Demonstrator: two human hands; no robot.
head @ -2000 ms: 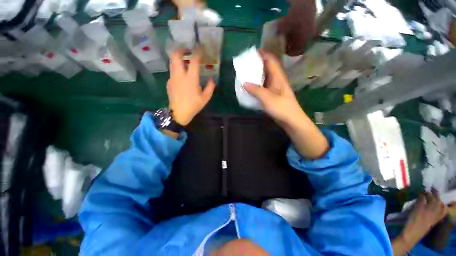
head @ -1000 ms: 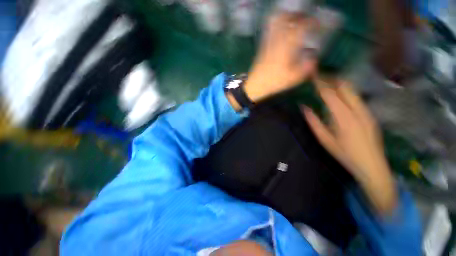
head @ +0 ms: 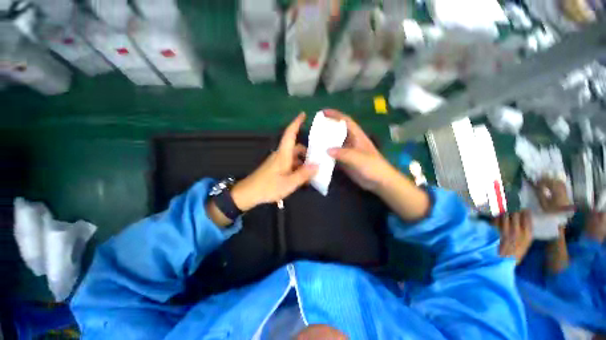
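A white wrapped product (head: 323,147) is held upright between my hands over the far part of the black tray (head: 212,159). My left hand (head: 278,171), with a black wristwatch, touches its left side with thumb and fingers. My right hand (head: 362,159) grips its right side, thumb on the front. The contents of the wrapping are hidden. Tall cartons with small red marks stand beyond the tray; one carton (head: 307,63) is straight ahead with its top open.
More cartons (head: 156,56) stand at the far left. White crinkled wrapping (head: 50,242) lies at left. A grey metal bar (head: 478,83) crosses at right above flat cartons (head: 475,166). A yellow piece (head: 379,104) lies on the green belt. Another person's hands (head: 515,232) are at right.
The view has swung back from the left. My hands, empty or blurred a second ago, are now together on a white wrapped product above the tray.
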